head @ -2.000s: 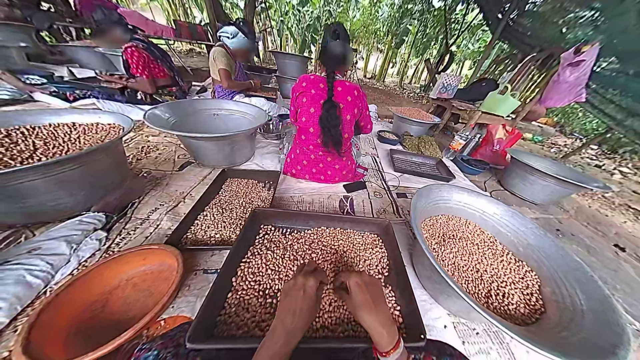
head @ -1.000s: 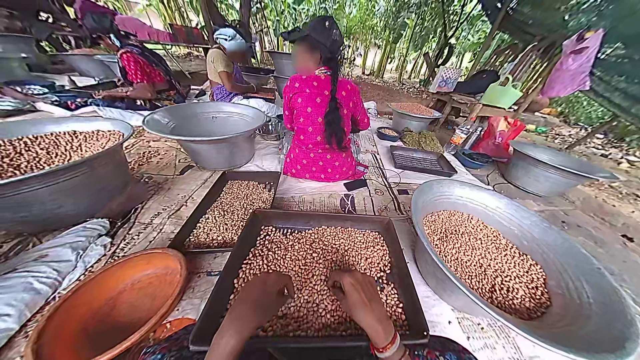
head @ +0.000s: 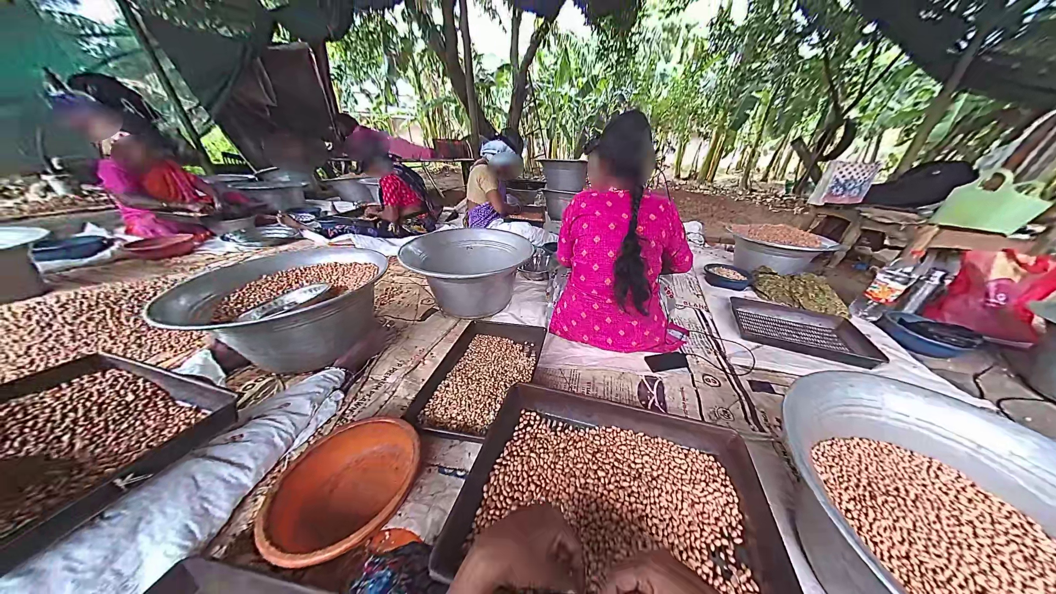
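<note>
A black tray full of small pale brown nuts or seeds lies directly before me. My left hand is low over the near left part of the pile, its fingers bent down and hidden. Beside it, my right hand is cut by the bottom edge of the view, so whether either holds anything cannot be told. A narrower black tray of similar pieces touches or nearly touches the far left corner. To the right stands a wide metal basin with more of them.
An orange bowl sits left, near a rolled white sheet. Behind are a metal basin with a scoop, another metal basin and a seated person in pink. A slatted tray lies right. Other people sit farther left.
The view has swung up and left, showing more basins, trays and people. My hands now appear at the bottom edge. The person in pink turned the head to the left, then away again.
</note>
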